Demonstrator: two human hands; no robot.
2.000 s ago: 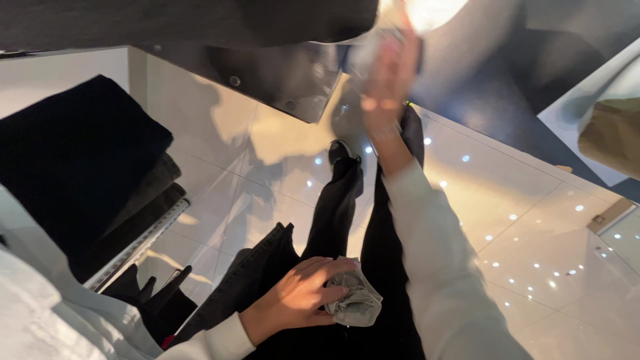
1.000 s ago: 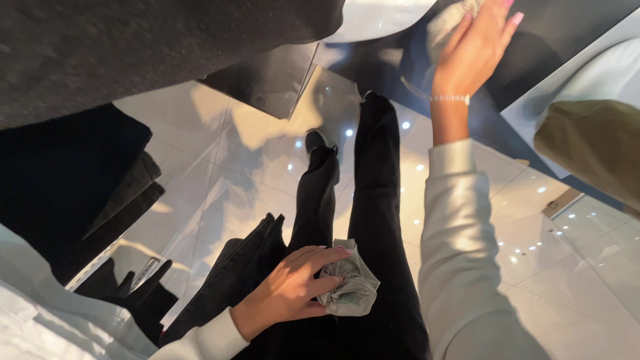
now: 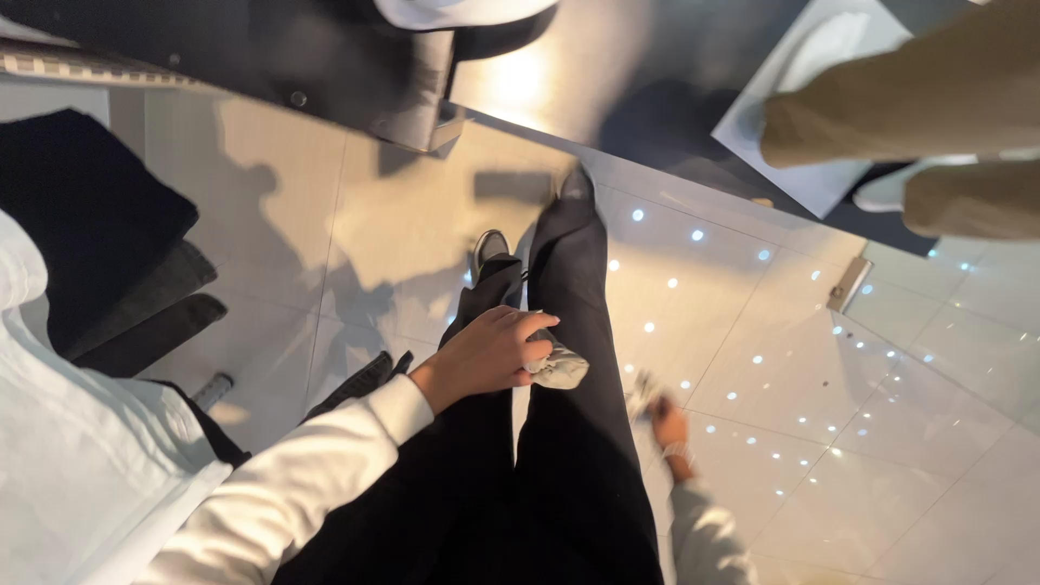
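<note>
My left hand (image 3: 496, 349) is closed around a crumpled light grey cloth (image 3: 561, 366), held in front of my black trousers (image 3: 573, 284). Lower down on the right, beside my leg and over the tiled floor, is my right hand (image 3: 670, 422), with a bracelet at its wrist. A pale, blurred piece of what looks like cloth (image 3: 643, 392) is in its fingers. Both arms wear cream sleeves.
Dark folded garments (image 3: 89, 219) and white clothing (image 3: 73, 406) are at the left. A dark panel (image 3: 268, 65) spans the upper left. At upper right, tan trouser legs (image 3: 886, 97) stand near a white board (image 3: 812, 162). Light spots dot the tiled floor (image 3: 731, 341).
My right hand has moved from the dark surface at the top down beside my leg. My left hand still holds the cloth. The view has shifted, showing more floor on the right.
</note>
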